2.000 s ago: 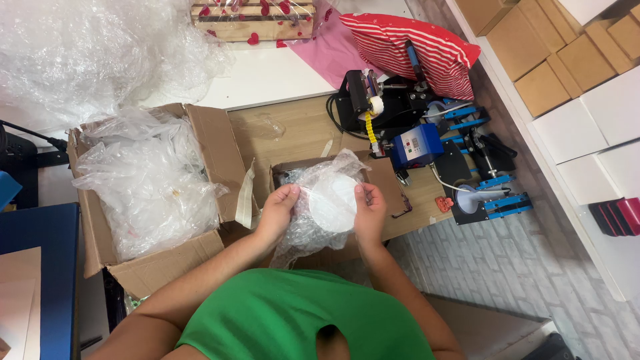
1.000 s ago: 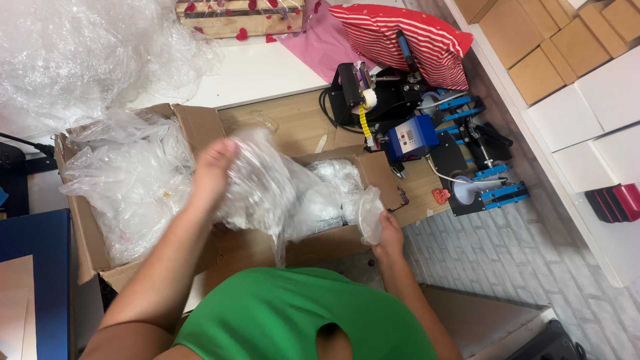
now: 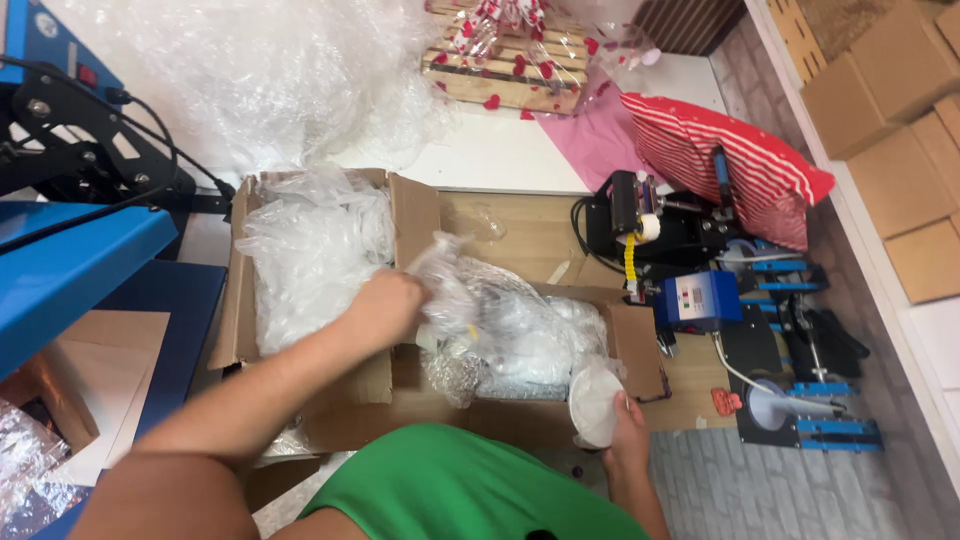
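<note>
My left hand [image 3: 394,300], blurred, grips a gathered end of clear bubble wrap [image 3: 457,277], which hangs over the right cardboard box [image 3: 637,345]. In my right hand [image 3: 628,431] is a white round object [image 3: 595,405], held by its edge at the box's near right corner, with a scrap of thin clear film around it. More bubble wrap [image 3: 536,337] fills the right box. Beside it on the left, an open cardboard box [image 3: 416,217] is heaped with crumpled clear plastic [image 3: 315,255], near my left forearm.
A blue press control unit [image 3: 701,300] stands right of the boxes, with a red striped pillow [image 3: 727,157] behind. A large bubble wrap heap [image 3: 277,75] and a wooden crate [image 3: 502,75] lie at the back. A blue heat press [image 3: 75,262] stands at left.
Both hands held the white round object over the right box two seconds ago. My left hand has moved left with bubble wrap, while my right hand keeps the object. The view has shifted left.
</note>
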